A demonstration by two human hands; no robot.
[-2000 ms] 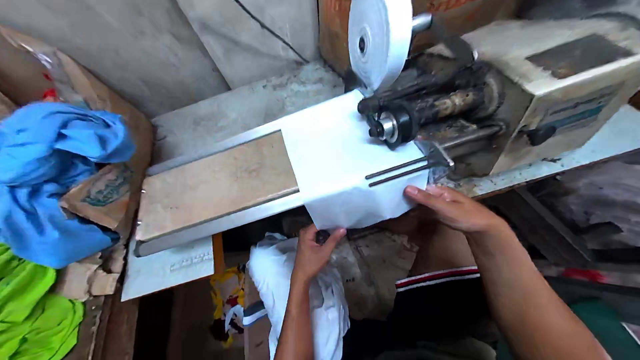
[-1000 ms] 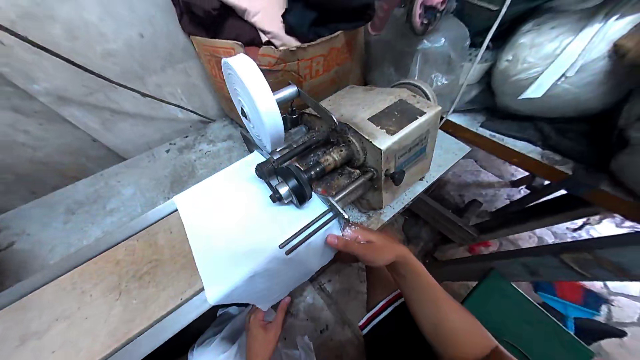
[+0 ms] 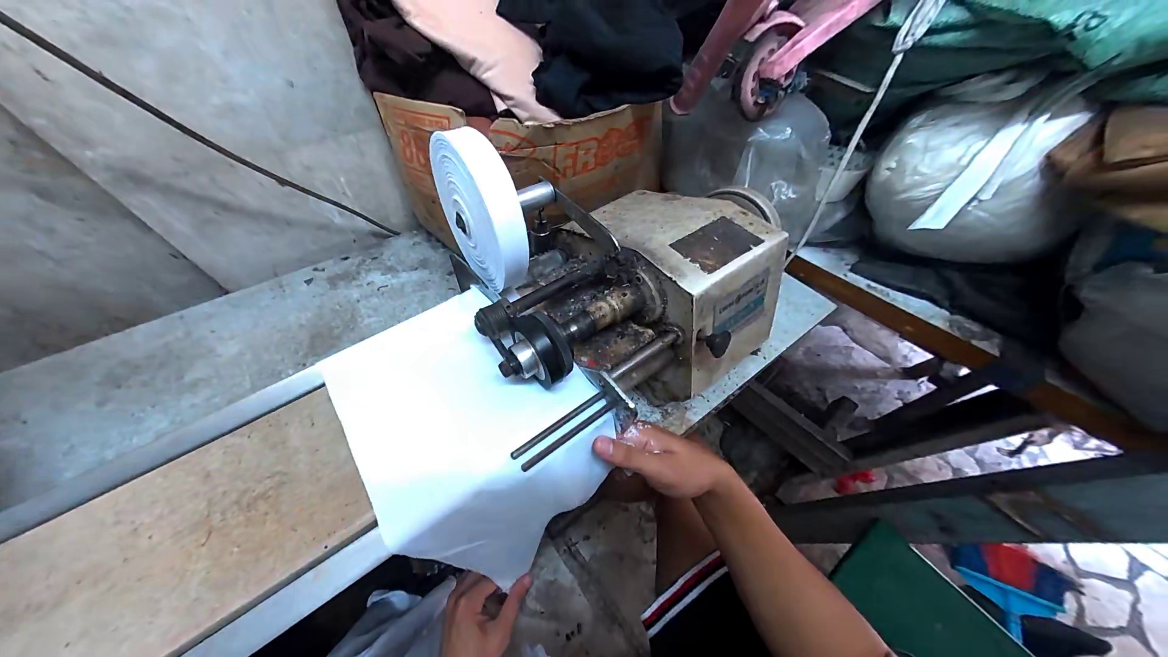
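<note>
A white fabric sheet (image 3: 438, 411) lies under the rollers of a worn beige strip-cutting machine (image 3: 675, 265) and hangs over the front edge of the bench. A wound roll of white fabric strip (image 3: 479, 205) stands upright on the machine's spindle. Two thin metal guide rods (image 3: 561, 433) cross over the sheet. My right hand (image 3: 666, 461) pinches the sheet's right edge beside the rods, thumb on top. Below, my left hand (image 3: 484, 611) is at the hanging lower corner, its thumb and fingers apart around the cloth's tip; whether it grips is unclear.
A wooden board (image 3: 201, 529) runs along the bench to the left. Behind the machine stands a cardboard box (image 3: 584, 151) of dark and pink cloth, with stuffed plastic bags (image 3: 976, 182) at the right. A dark metal frame (image 3: 912, 511) and a green panel (image 3: 922, 593) are at lower right.
The view has swung to the right. My left hand was pinching the sheet's lower edge two seconds ago and is now at its hanging corner. My right hand stays at the right edge by the rods.
</note>
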